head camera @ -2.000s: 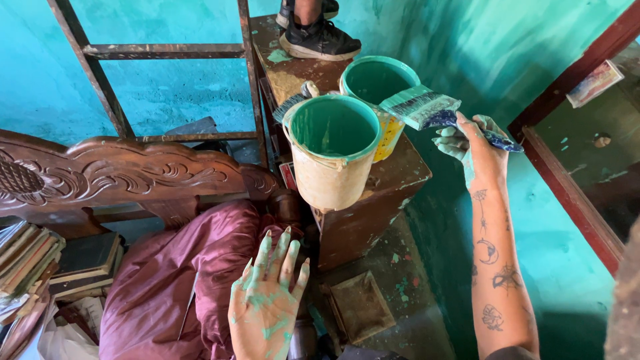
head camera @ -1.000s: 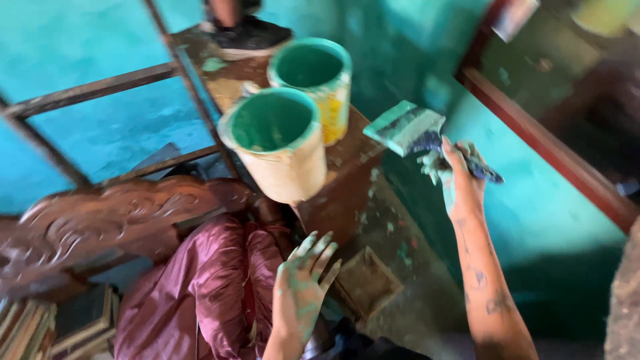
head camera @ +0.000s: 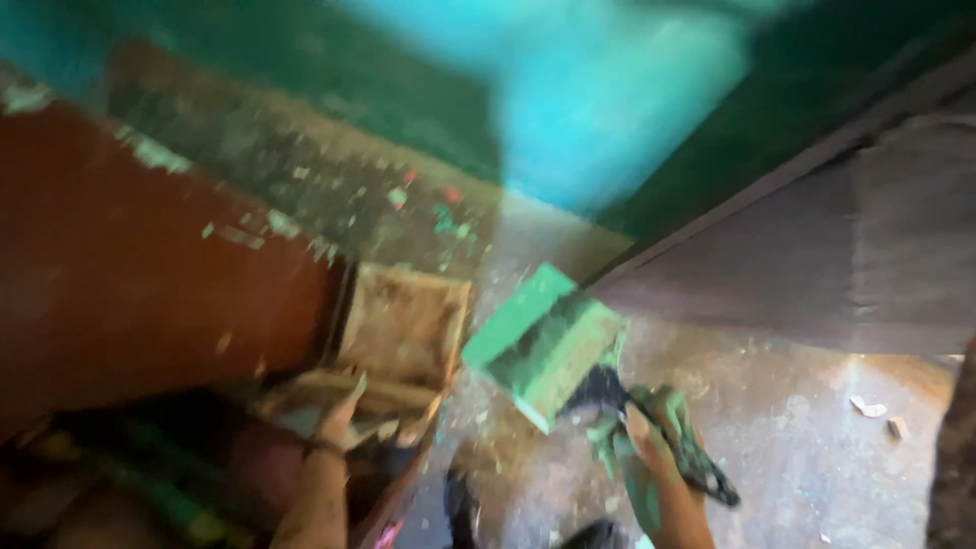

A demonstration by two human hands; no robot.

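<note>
My right hand [head camera: 648, 435], smeared with green paint, grips the dark handle of a wide paintbrush [head camera: 545, 343] at the lower right of centre. Green paint coats the bristles and ferrule, and the brush points up and left. My left hand [head camera: 343, 423] is low at the left, blurred, with fingers apart and nothing seen in it. It is nearest to a shallow wooden box or drawer [head camera: 404, 324] on the floor; whether it touches the box cannot be told.
A reddish-brown wooden cabinet side [head camera: 152, 267] stands at the left. Green and turquoise walls [head camera: 610, 99] meet behind. A greyish panel [head camera: 778, 252] slants along the right. Paint spots and small debris [head camera: 869, 408] lie on the floor [head camera: 762, 435]. Dark footwear shows at the bottom.
The view has swung down to the floor; the two paint buckets seen earlier are out of view. The brush stays in my right hand, now lower in the view.
</note>
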